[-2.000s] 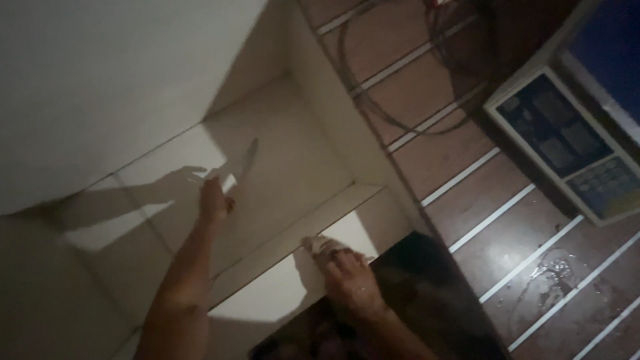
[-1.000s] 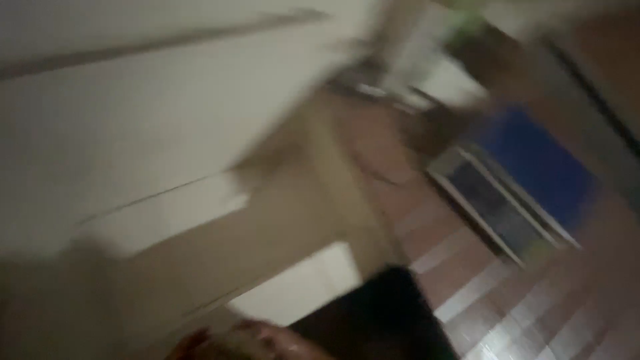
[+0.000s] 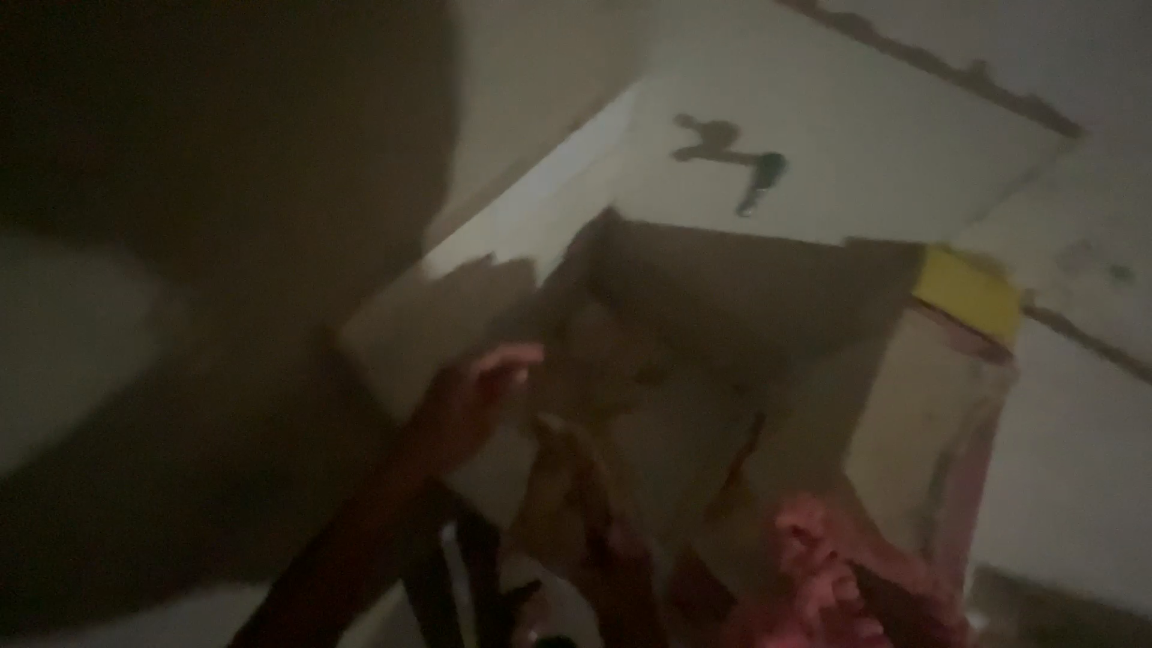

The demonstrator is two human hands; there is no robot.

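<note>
The head view is dark and blurred. My left hand [image 3: 490,382] reaches in from the lower left, fingers pointing right, over the near left side of a box-like recess with pale walls [image 3: 765,279]. Whether it holds anything is too blurred to tell. At the lower right, my right hand [image 3: 823,558] looks reddish and curled, close to the recess's right wall [image 3: 900,405]; anything in it cannot be made out. Brownish marks or pieces show indistinctly inside the recess, between the hands. A dark fixture, possibly a tap [image 3: 760,175], is on the pale wall beyond.
A yellow block or tile piece [image 3: 967,292] sits on the recess's far right corner. Dark, uneven joints cross the pale surface at the upper right. Black and white items [image 3: 463,576] lie near the bottom centre. Deep shadow covers the left side.
The view has swung strongly away from the striped floor and the blue and white box. Two seconds ago both hands were over a pale tiled ledge; now they are at the recess.
</note>
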